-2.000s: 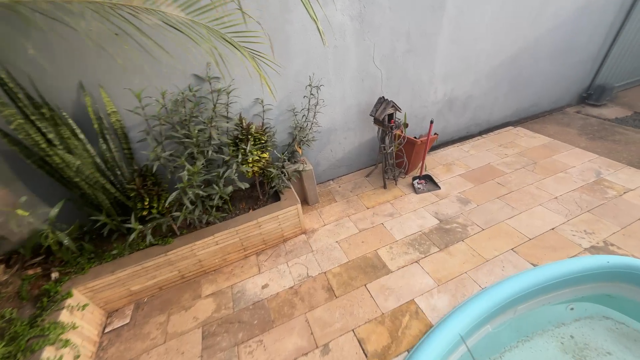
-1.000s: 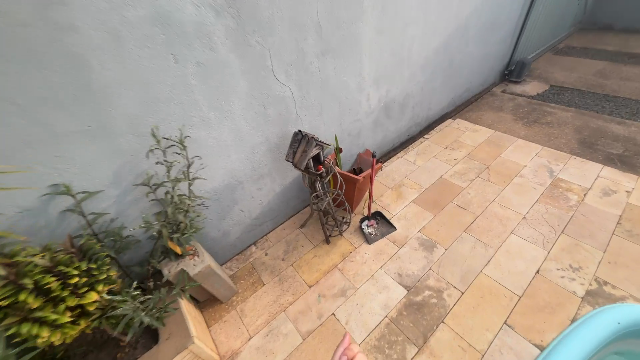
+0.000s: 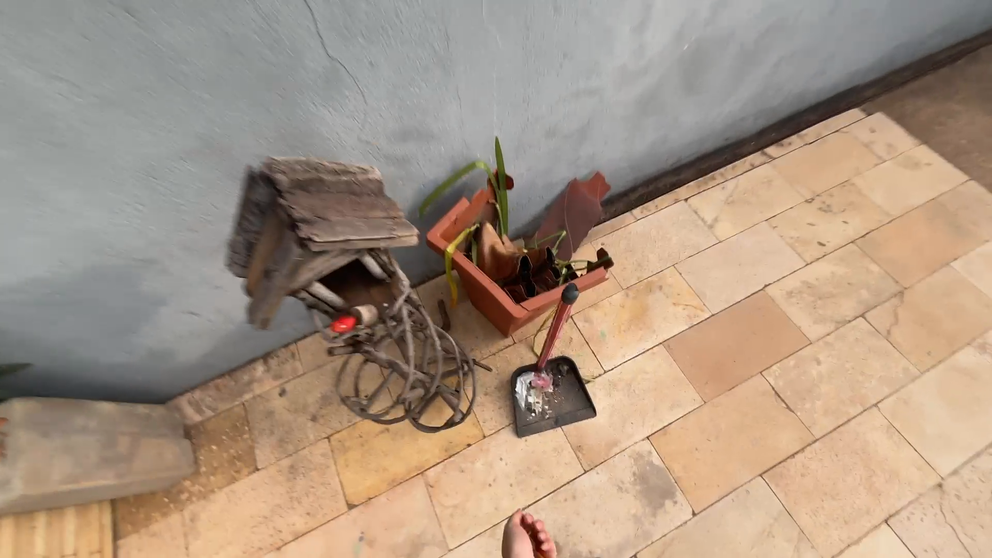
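My left hand (image 3: 529, 535), as it appears, shows only in part at the bottom edge, with its fingers curled; its palm is hidden. Nearest to it, farther up the floor, lies a black dustpan (image 3: 554, 415) with a red handle, holding pale scraps and dark debris. Behind the pan a terracotta-coloured planter (image 3: 488, 298) holds green leaves and brown dried pieces. To its left stands a weathered wooden birdhouse (image 3: 341, 205) with a red-tipped part, above a frame of twisted vines (image 3: 407, 364). My right hand is out of view.
A grey wall (image 3: 434, 70) runs behind these things. The floor is laid with tan stone tiles (image 3: 736, 349). At the lower left stands a grey block-like container (image 3: 93, 449) beside a pale ridged edge (image 3: 58, 531). Bare ground (image 3: 945, 108) shows at the upper right.
The view has swung away from the pool and leafy bed and come closer to the birdhouse, planter and dustpan. A hand, out of view two seconds ago, shows at the bottom edge.
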